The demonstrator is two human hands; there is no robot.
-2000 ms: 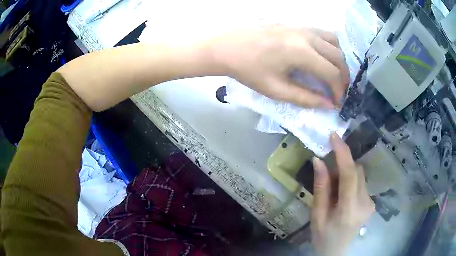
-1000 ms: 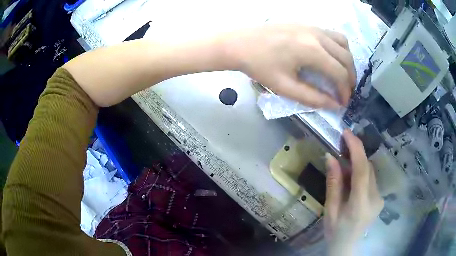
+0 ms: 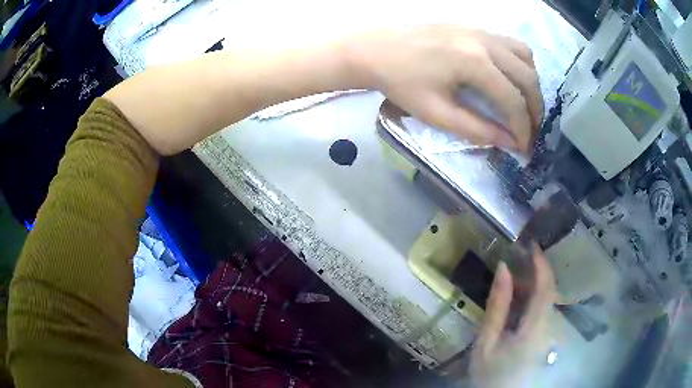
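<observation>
My left hand [image 3: 463,87] reaches across from the left, fingers curled and fingertips together beside the dark needle area [image 3: 537,163]. It pinches a white cloth piece [image 3: 444,142], mostly hidden under the fingers. The shiny metal cloth plate [image 3: 459,186] lies bare below this hand. My right hand [image 3: 520,322] is blurred at the lower right, below the plate. Its thumb and forefinger are apart and no cloth shows between them. The pale machine head [image 3: 618,110] stands to the right of my left hand.
White cloth [image 3: 296,23] lies across the back of the worn table [image 3: 303,189]. The cream machine frame [image 3: 429,258] has a dark opening. Thread tension parts [image 3: 660,204] are at right. A blue bin [image 3: 176,235] with white pieces [image 3: 159,292] is beside the lap.
The white piece has slid away from the front of the plate, baring the metal. My right hand has moved down, away from the plate and cloth. My left hand stays near the needle area.
</observation>
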